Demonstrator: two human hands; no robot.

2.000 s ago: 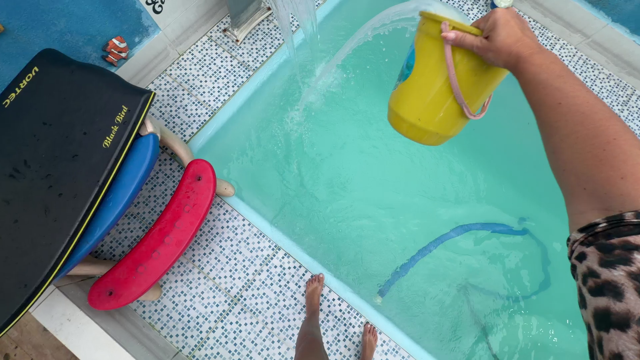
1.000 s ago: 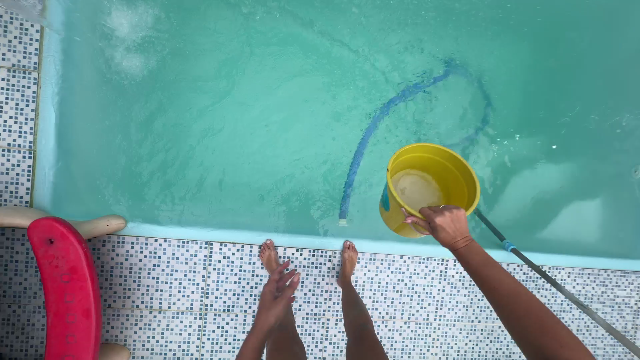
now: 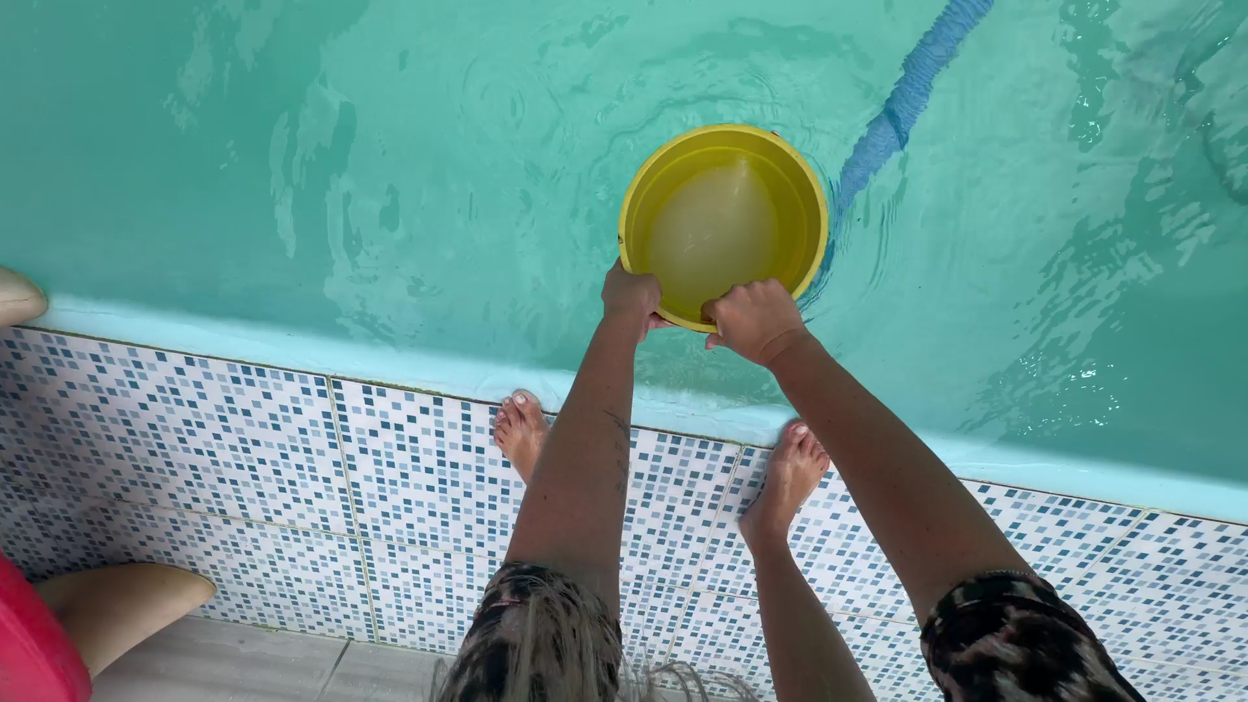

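Note:
Over the pool water (image 3: 439, 195), close to the near edge, a yellow plastic bucket (image 3: 639, 195) is held upright by its rim. Cloudy liquid shows in its bottom. My left hand (image 3: 632, 295) grips the rim at the lower left. My right hand (image 3: 759, 317) grips the rim at the bottom right, a short way from the left one. A blue ribbed hose (image 3: 902, 102) lies in the water just right of the bucket and passes partly out of sight behind it. The bucket's handle cannot be made out.
My bare feet (image 3: 788, 468) stand on blue-and-white mosaic tiles (image 3: 429, 468) at the pale pool edge (image 3: 253, 341). At the left are a red plastic seat (image 3: 34, 634) and its beige support (image 3: 132, 604). Grey flooring (image 3: 234, 658) lies below the tiles.
Two seconds ago the bucket was raised and tipped in my right hand, water pouring out. It is now upright and low over the pool, and my left hand has taken hold of its rim.

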